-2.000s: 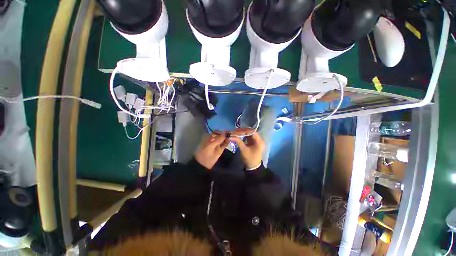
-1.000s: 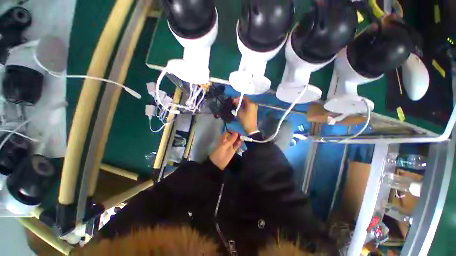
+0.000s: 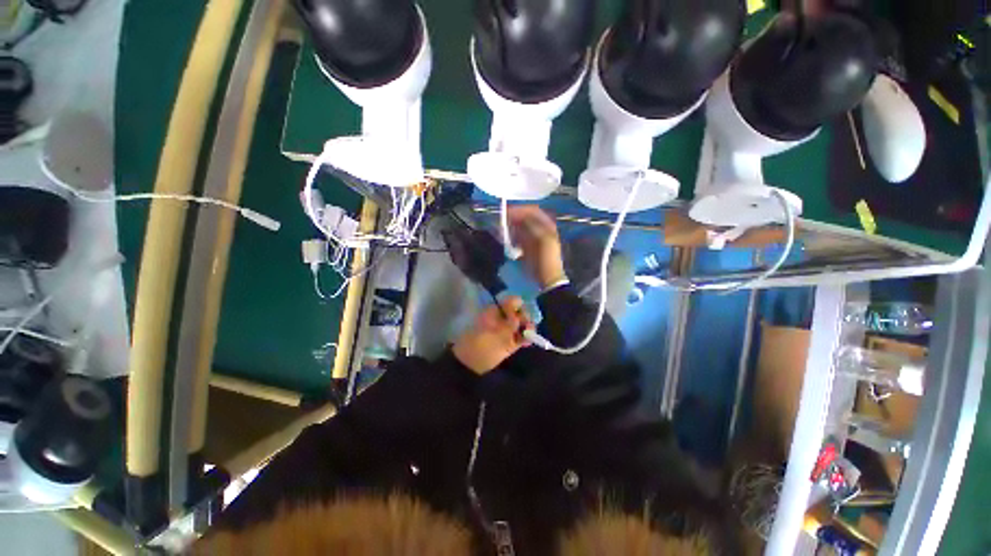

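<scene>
Several white cameras with glossy black ball heads stand in a row at the bench edge; one [image 3: 636,152] has a long white lead [image 3: 601,310] that loops down to my lap. My left hand [image 3: 489,339] pinches this lead's end plug together with a thin black cable. A dark elongated part [image 3: 474,256] hangs just above that hand. My right hand [image 3: 540,248] is higher, with curled, blurred fingers beside the short white lead [image 3: 506,230] of the neighbouring camera [image 3: 522,130]. Whether it grips this lead is unclear.
A tangle of white wires and connectors [image 3: 337,226] hangs at the bench edge, left of my hands. A curved yellow rail [image 3: 179,217] is further left, with more cameras [image 3: 67,418] beyond it. A white mouse [image 3: 894,128] lies on a black mat [image 3: 945,179].
My hands were together at lap level, then my right hand moved up to the dark part and the short lead. The dark part now hangs lower, closer to my left hand. The view has shifted.
</scene>
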